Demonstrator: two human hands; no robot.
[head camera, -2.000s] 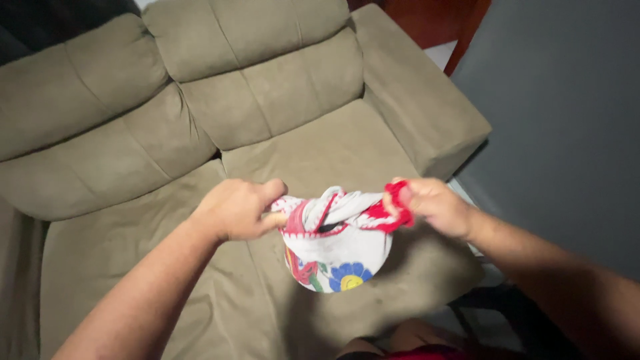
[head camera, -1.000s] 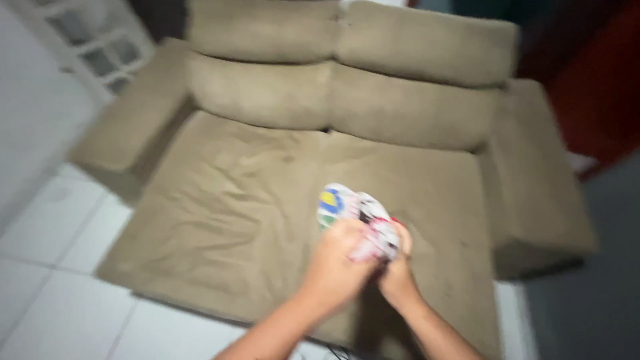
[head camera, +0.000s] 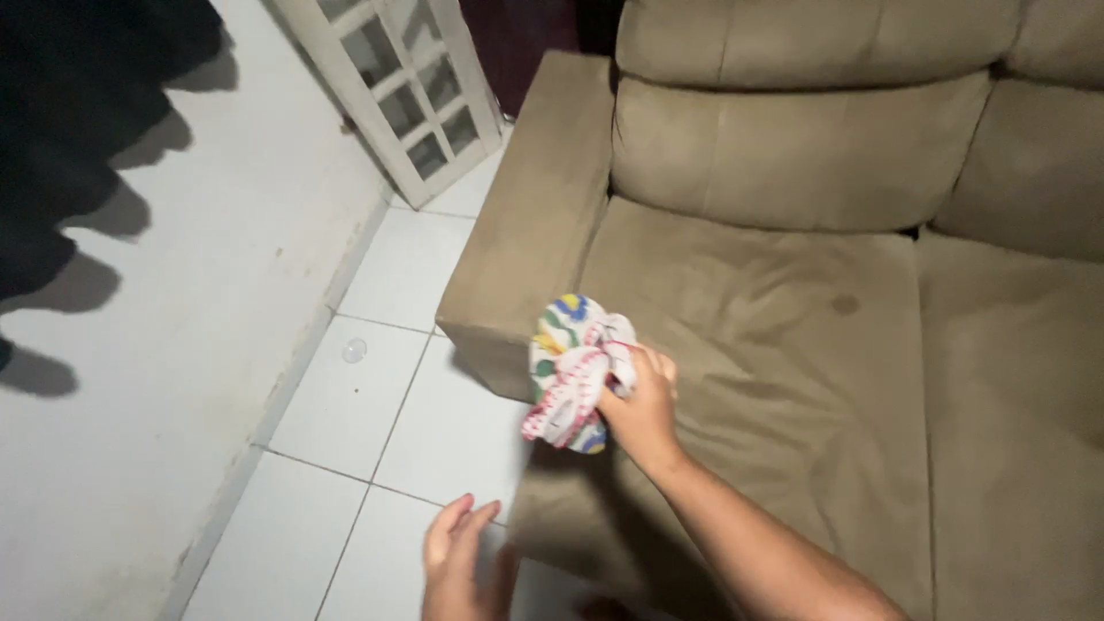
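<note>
My right hand (head camera: 642, 410) grips a bundled white cloth (head camera: 573, 371) with printed flowers and red-stitched edging. The cloth looks knotted or twisted together, with a rounded patterned part at its back. It is held in the air over the front left corner of the sofa, near the armrest. Lower and to the left, my left hand (head camera: 466, 561) holds nothing, its fingers apart, and the bottom edge of the picture cuts it off.
A beige fabric sofa (head camera: 776, 371) fills the right side, its armrest (head camera: 530, 207) beside the white tiled floor (head camera: 345, 509). A white paned door (head camera: 414, 103) stands behind. Dark fabric (head camera: 86, 129) hangs along the white wall. A small clear round thing (head camera: 354, 350) lies on the floor.
My left hand has let go of the cloth, which both hands held before; my right hand still holds it. The view has swung to the left end of the sofa.
</note>
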